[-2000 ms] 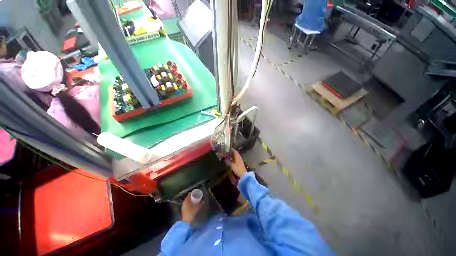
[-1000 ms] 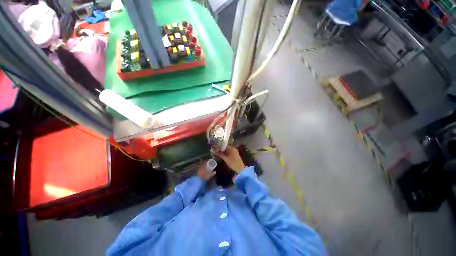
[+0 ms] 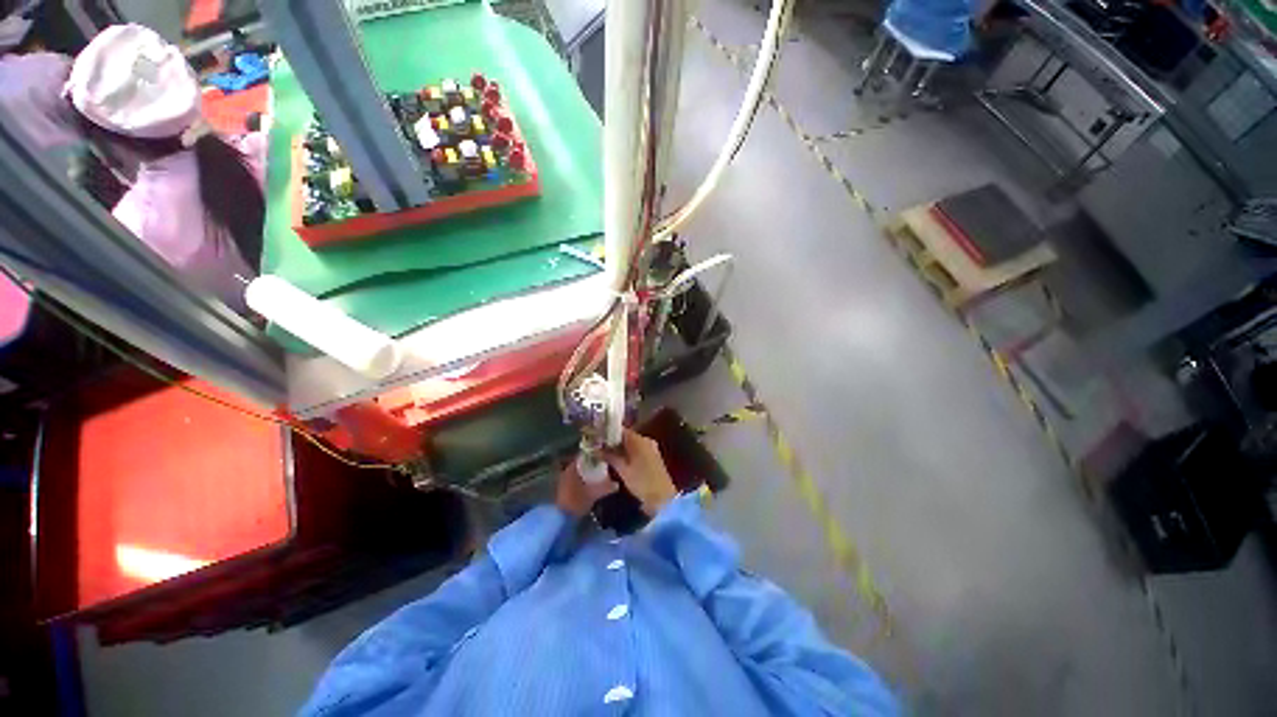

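The filter-regulator (image 3: 591, 398), a small metal and clear fitting cluster, hangs low beside the post, with thin tubes looped round it. A small whitish cup (image 3: 594, 468) is directly under it. My left hand (image 3: 577, 490) holds the cup from the left side. My right hand (image 3: 640, 469) is at the right of the cup and the fitting's lower end, fingers bent against them; whether it grips the cup or the fitting is too small to tell. Whether the cup touches the fitting cannot be told.
The green mat (image 3: 420, 287) bears a red component tray (image 3: 420, 217) and a white roll (image 3: 322, 325). A black tray (image 3: 686, 362) with a white hose stands right of the post. Red-lined trays (image 3: 168, 490) are at left. A person (image 3: 175, 182) in pink is at upper left.
My left hand has moved up and right with the cup, from apart to right under the fitting. My right hand has stayed near the fitting's lower end. The view has shifted.
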